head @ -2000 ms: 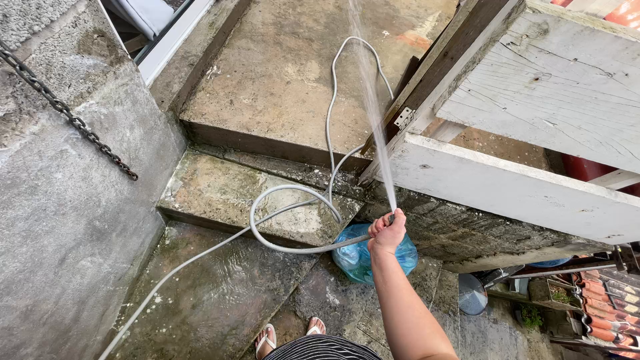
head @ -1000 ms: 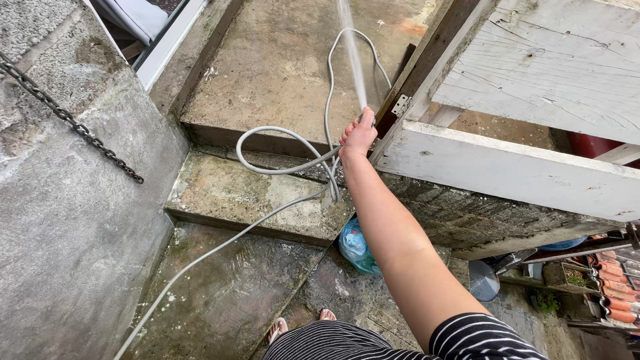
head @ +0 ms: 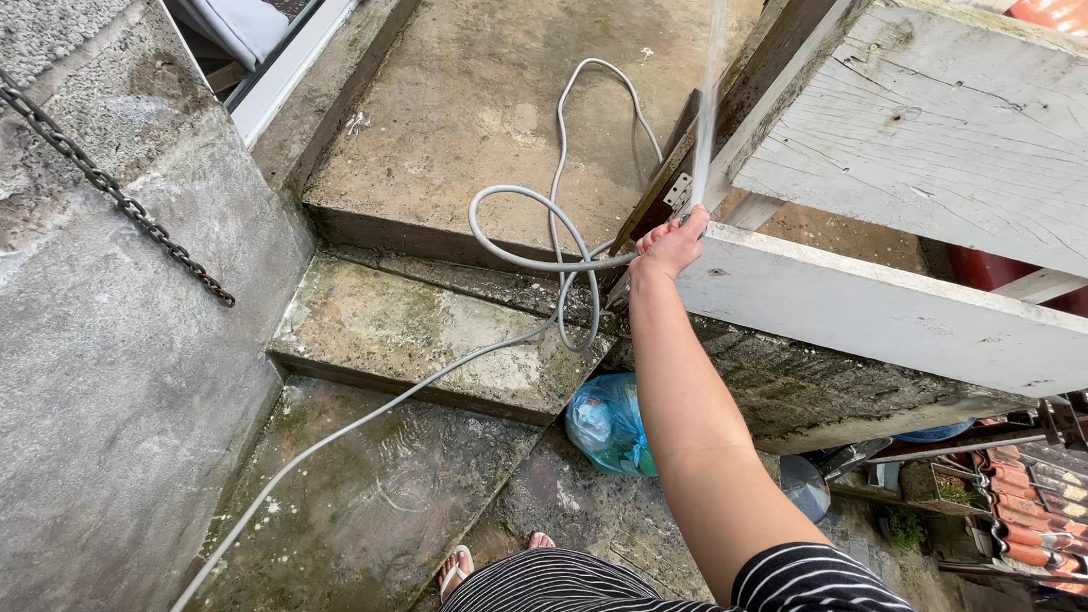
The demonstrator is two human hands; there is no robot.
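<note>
My right hand is closed around the end of a grey garden hose, beside the hinged edge of the white wooden fence. A jet of water leaves the hose end and runs toward the top of the view. Behind the hand the hose loops over the concrete step, with one length lying on the upper landing and another trailing to the lower left. My left hand is out of view.
A blue plastic bag sits on the wet lower floor beside the step. A rusty chain hangs along the rough concrete wall at left. My feet in white flip-flops stand at the bottom. Orange roof tiles lie at lower right.
From the first frame to now, my right hand has moved up from over the blue bag to beside the fence hinge. The hose loops have shifted, and water still sprays.
</note>
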